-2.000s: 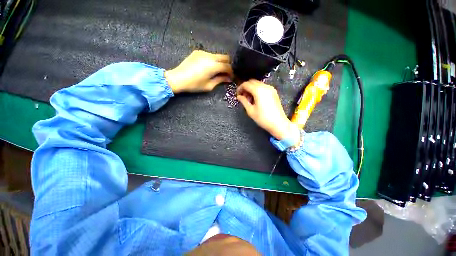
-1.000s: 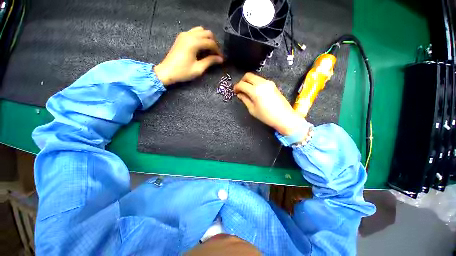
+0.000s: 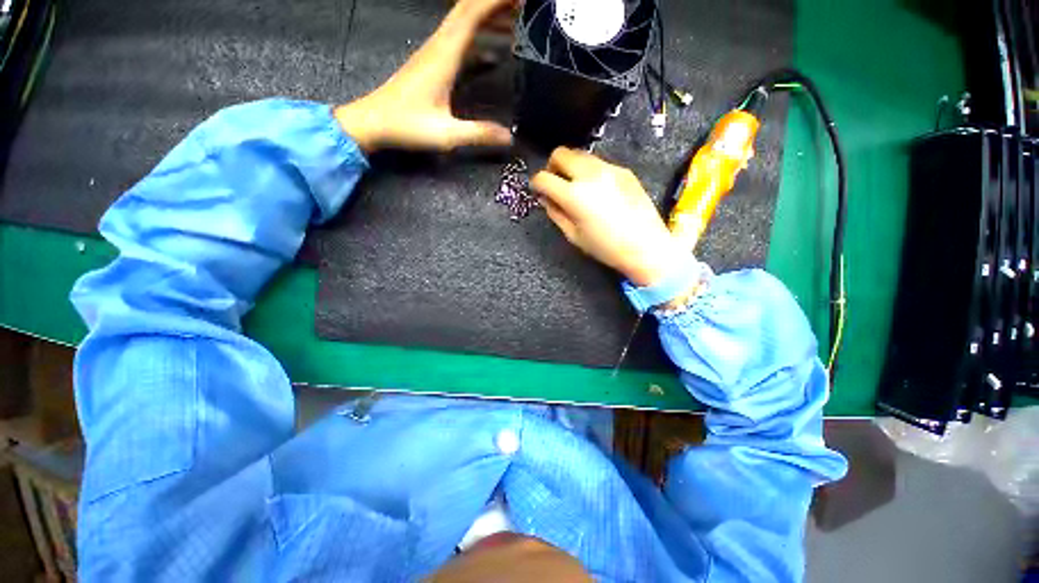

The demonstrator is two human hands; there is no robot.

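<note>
The black cooling fan [image 3: 585, 43] with a white hub label stands on its dark box-like body at the top of the mat, cut by the picture's top edge. My left hand [image 3: 439, 97] is spread at its left side, thumb near its lower corner, fingers partly cut off at the top; its fingertips are blurred. My right hand [image 3: 598, 205] is just below the fan, with thumb and fingertips together; whether a screw is between them cannot be told. A small loose pile of screws [image 3: 515, 191] lies on the mat left of my right fingertips.
The orange electric screwdriver [image 3: 716, 171] lies right of my right hand, its thin bit pointing toward the bench front. Its black cable [image 3: 837, 205] loops on the green bench [image 3: 479, 372]. Small white connectors [image 3: 659, 123] lie right of the fan. Black metal panels [image 3: 951, 273] stand at far right.
My left hand has opened and moved up along the fan's left side. My right hand has moved slightly up toward the fan's base. The fan and bench sit higher in the picture than two seconds ago.
</note>
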